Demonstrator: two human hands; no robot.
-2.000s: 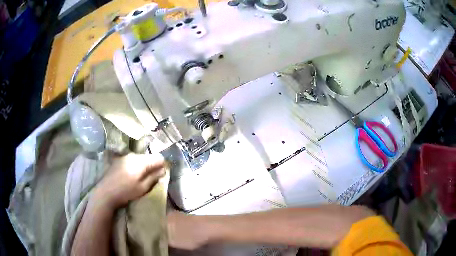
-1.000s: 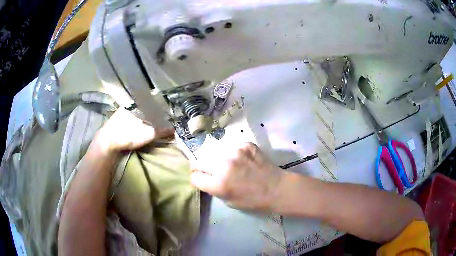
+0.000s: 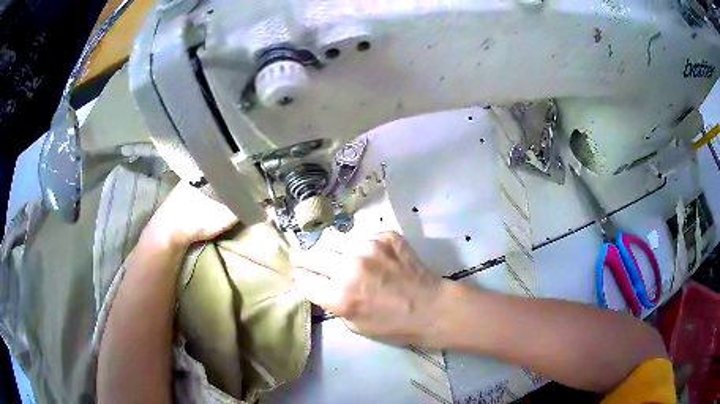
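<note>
The khaki garment (image 3: 260,316) lies left of and below the needle area, its olive-yellow inside showing under the lamp light. Striped lining (image 3: 130,209) shows at its left. My left hand (image 3: 193,213) lies on the cloth left of the presser foot (image 3: 304,235), its fingertips partly hidden by the machine head. My right hand (image 3: 367,276) holds the garment's edge just below and right of the foot, fingers bent together. The needle itself is hard to make out. The sewing machine head (image 3: 442,55) stands over the work.
Pink-and-blue scissors (image 3: 629,272) lie right on the bed, blades toward the machine pillar. A small shiny cluster (image 3: 537,138) sits near the pillar. A striped bias strip (image 3: 517,225) crosses the bed. The lamp (image 3: 61,166) is at left. A red basket (image 3: 695,331) is at lower right.
The view has moved closer to the machine since the earliest frame. My right hand has come up from the lower cloth to the edge by the foot. In the last second both hands moved little.
</note>
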